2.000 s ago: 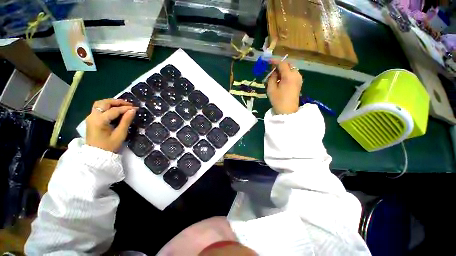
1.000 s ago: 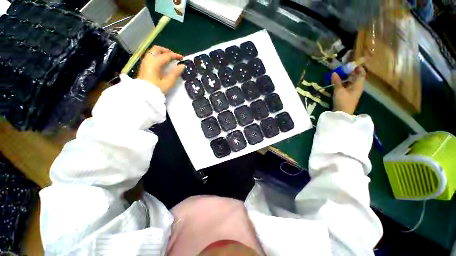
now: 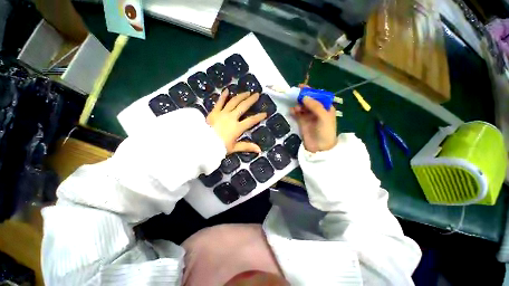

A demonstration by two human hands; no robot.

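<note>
Rows of black plastic pieces lie on a white backing board, which is tilted on the green bench. My left hand lies over the middle of the rows with its fingers spread; it covers some pieces and appears to hold nothing. My right hand grips the blue glue bottle at the board's right edge. The bottle's pale nozzle points left over the pieces. Thin grey tweezers stick out to the right behind the bottle, seemingly held in the same hand.
Blue-handled cutters and a yellow-handled tool lie right of my right hand. A lime green fan stands further right, a wooden block behind. At left are an open carton, a yellow strip and black film-wrapped trays.
My left hand has moved from the board's left corner onto the middle rows, fingers spread. My right hand has brought the blue bottle left to the board, nozzle now pointing left.
</note>
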